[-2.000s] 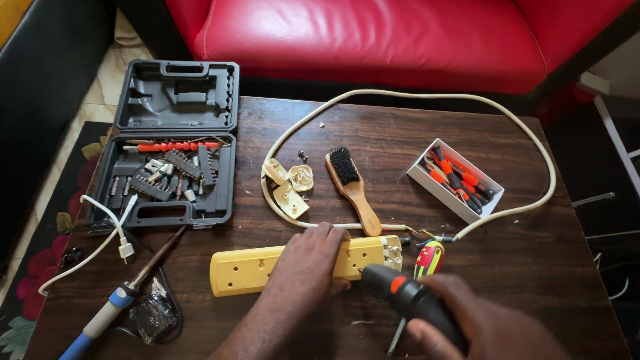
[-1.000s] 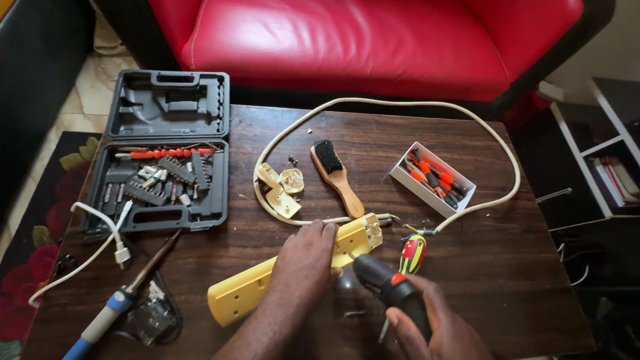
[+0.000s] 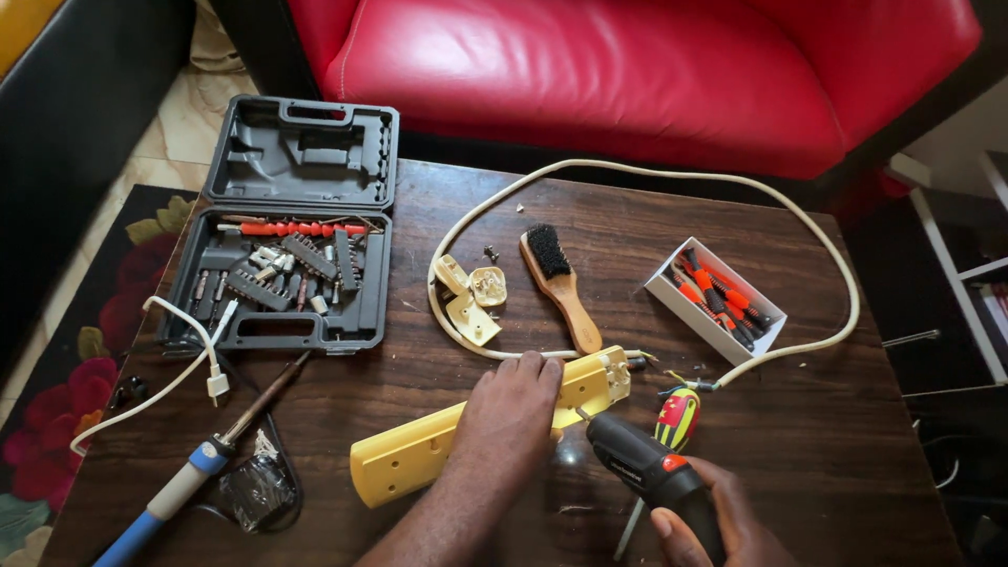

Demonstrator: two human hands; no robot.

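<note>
My left hand (image 3: 512, 402) grips a yellow power strip housing (image 3: 409, 453) lying diagonally on the dark wooden table, with metal terminals at its right end. In my right hand (image 3: 709, 512) is a black cordless screwdriver (image 3: 646, 465), its bit pointing at the strip's edge near that end; whether the tip sits on a screw I cannot tell. A red, yellow and black screwdriver handle (image 3: 677, 419) lies just beyond the tool. Stripped wire ends of a cream cable (image 3: 819, 228) rest near it. Cream plug parts (image 3: 472, 315) and small dark screws (image 3: 491, 253) lie behind my left hand.
An open black bit case (image 3: 378, 283) stands at the back left, by a white USB cable (image 3: 181, 315). A soldering iron (image 3: 177, 480) and a black plastic-wrapped bundle (image 3: 258, 488) lie at the left. A wooden brush (image 3: 563, 291) and a white box (image 3: 693, 315) of small screwdrivers are farther back.
The power strip has turned from nearly level two seconds ago to a slant, right end farther away. My left hand has stayed on it, and the cordless screwdriver is still in my right hand.
</note>
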